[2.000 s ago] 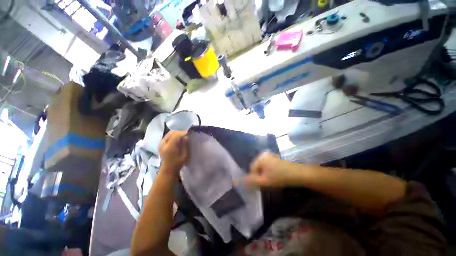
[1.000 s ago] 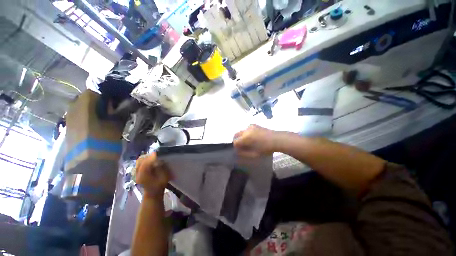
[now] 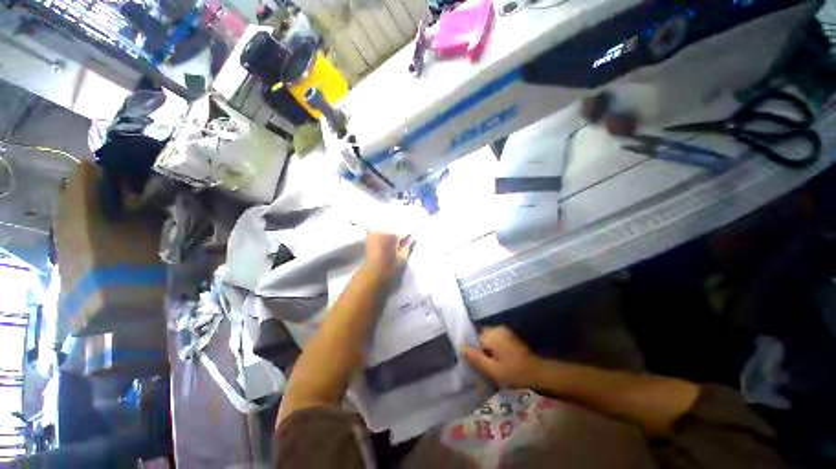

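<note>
A light grey garment panel (image 3: 390, 330) with a dark grey bar (image 3: 412, 363) hangs over the table's front edge towards my body. My left hand (image 3: 389, 251) holds its upper part close to the needle area, which is washed out by the lamp. My right hand (image 3: 500, 355) grips the panel's right edge lower down, where a narrow pale strip (image 3: 451, 307) runs up towards the needle. The white sewing machine (image 3: 495, 108) with a blue stripe stands just beyond my hands. The presser foot is hidden in the glare.
Black-handled shears (image 3: 775, 128) and a blue slim tool (image 3: 678, 151) lie right of the bed. A pale piece with a dark bar (image 3: 529, 185) lies beside the machine. Grey pieces (image 3: 266, 247) are heaped left. A blue-taped carton (image 3: 115, 266) stands at far left.
The panel, held stretched between both hands before, is now up at the needle area. My left hand has moved up and right to the needle; my right hand has moved down towards my body.
</note>
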